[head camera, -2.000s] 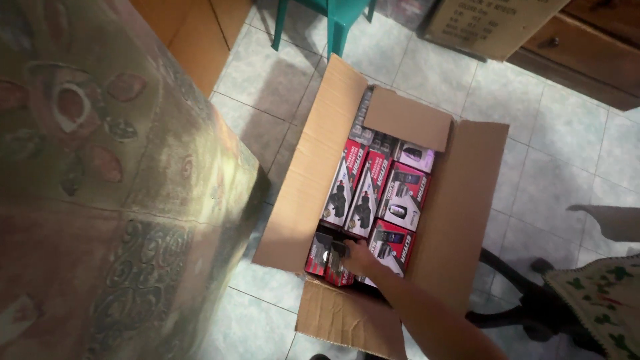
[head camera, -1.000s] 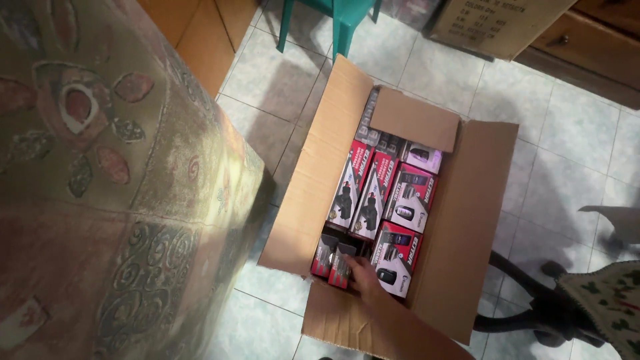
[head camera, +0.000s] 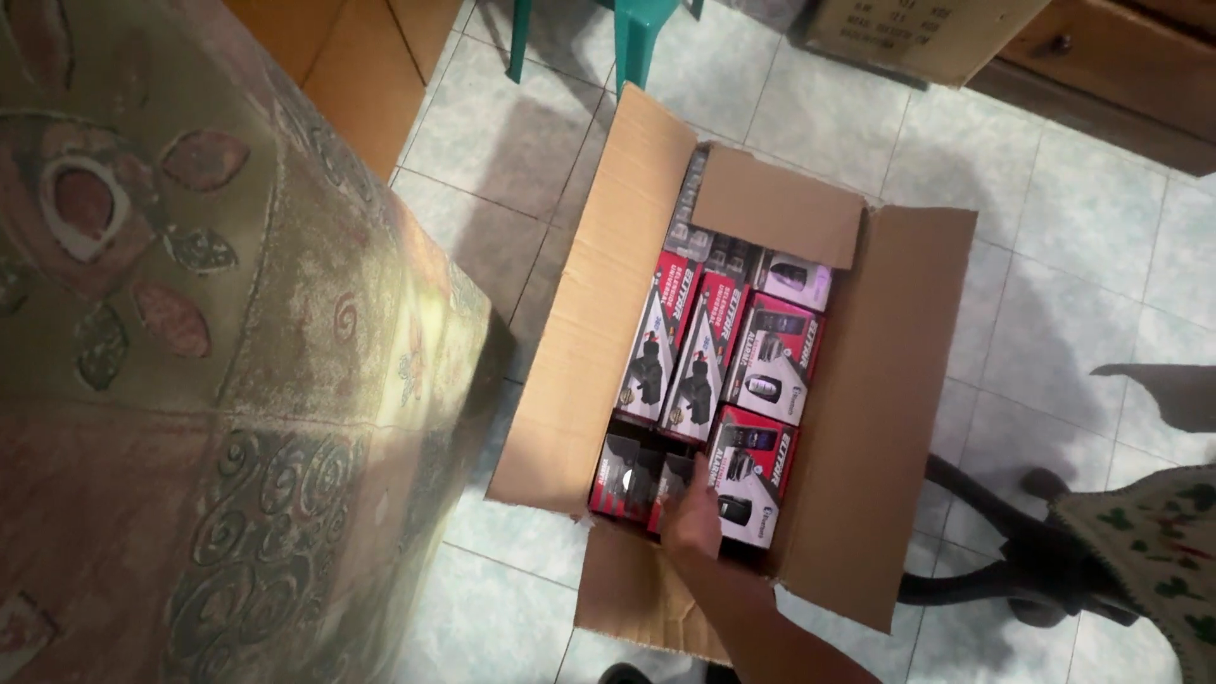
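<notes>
My right hand (head camera: 693, 518) reaches in from the lower right and grips a small red-and-black box (head camera: 673, 480) at the near end of an open cardboard carton (head camera: 864, 408). Left of it sits a similar small box (head camera: 622, 475). Two long red-and-white Elitar boxes (head camera: 655, 347) lie side by side beyond them. Along the carton's right side are Elitar alarm boxes (head camera: 771, 356), one of them touching or close beside my thumb. Clear plastic packs (head camera: 689, 237) are at the far end, beside a box with a purplish face (head camera: 796, 280). My fingertips are partly hidden. My left hand is out of view.
The carton stands on a tiled floor (head camera: 494, 142) with its flaps spread. Patterned fabric (head camera: 285, 380) fills the left side. Green plastic chair legs (head camera: 641, 43), another cardboard box (head camera: 912, 38) and a wooden drawer unit (head camera: 1083, 57) are beyond. A dark furniture base (head camera: 1026, 560) stands at right.
My right hand has shifted slightly toward the carton's near end since the earliest frame and remains at the small boxes. The larger boxes keep their places.
</notes>
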